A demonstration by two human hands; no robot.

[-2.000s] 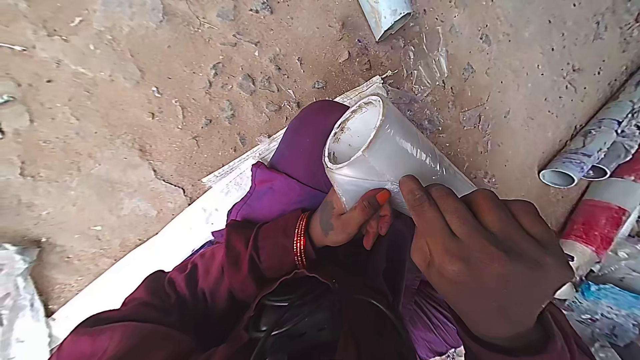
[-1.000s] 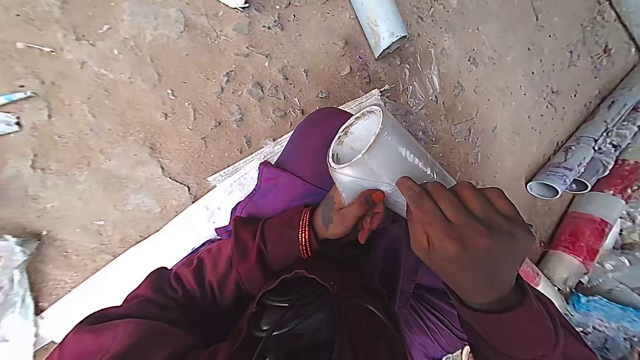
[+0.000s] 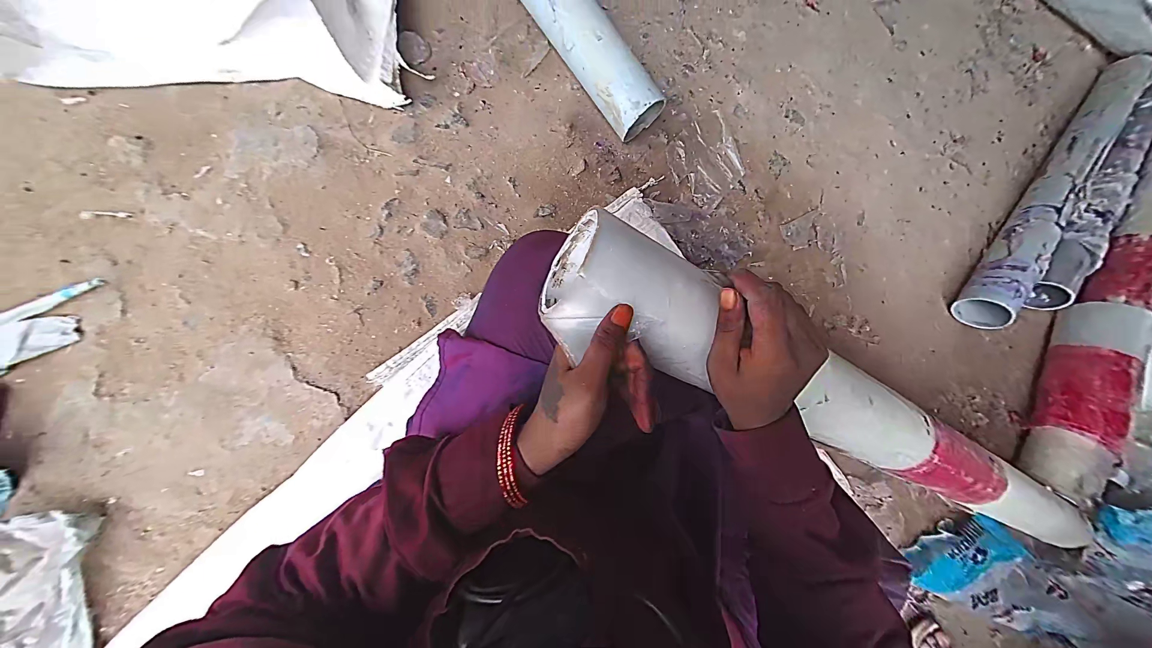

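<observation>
A wide plastic pipe wrapped in clear film (image 3: pixel 661 283) lies tilted across my lap, its open end toward the upper left. My left hand (image 3: pixel 598 387) grips the underside near that end, thumb on top of the film; red bangles circle the wrist. Farther along, my right hand (image 3: pixel 765 346) is closed around the pipe with its thumb on the upper side. Beyond the right hand a white pipe with a red band (image 3: pixel 864 409) runs to the lower right; whether it is the same pipe is hidden by the hand.
A pale blue pipe (image 3: pixel 598 67) lies on the ground ahead. Film-covered pipes (image 3: pixel 1035 234) and a red-and-white pipe (image 3: pixel 1084 387) lie at right. Blue-printed plastic film (image 3: pixel 972 553) is at lower right. White sheeting (image 3: pixel 225 40) lies upper left, a white board or sheet (image 3: pixel 297 495) beneath me.
My right hand has gone from pressing on the film with its knuckles up to gripping around the pipe. The pipe's open end has turned more to the left. The view has shifted.
</observation>
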